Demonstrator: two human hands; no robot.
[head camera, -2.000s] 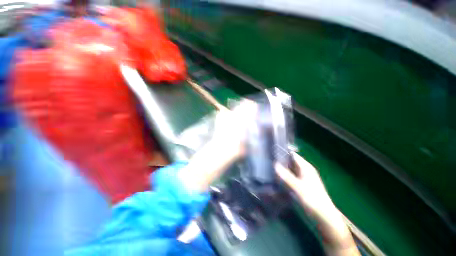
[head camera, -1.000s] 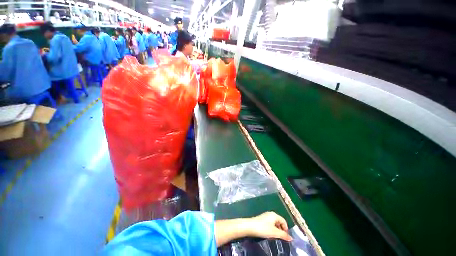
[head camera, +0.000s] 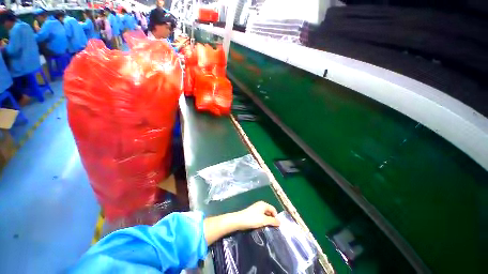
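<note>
My left hand (head camera: 260, 215) reaches in from the lower left in a blue sleeve. Its curled fingers and thumb grip the far edge of a glossy dark stack of anti-static bags (head camera: 262, 251) on the ledge. The stack is cut off by the bottom edge. My right hand is out of the picture. On the recessed green belt lies a phone frame assembly with a dark border (head camera: 347, 243), slightly blurred. Another phone unit (head camera: 289, 167) lies farther along the belt.
A crumpled clear plastic bag (head camera: 233, 177) lies on the dark-green ledge (head camera: 214, 139). A huge red sack (head camera: 126, 123) bulges left of the ledge. Smaller red sacks (head camera: 211, 85) sit on its far end. A worn pale strip (head camera: 283, 198) separates ledge and belt. Blue-clad workers sit far left.
Two seconds ago both hands were around a shiny unit; now my right hand is out of view and my left is at the stack. A nearer unit has come into view on the belt.
</note>
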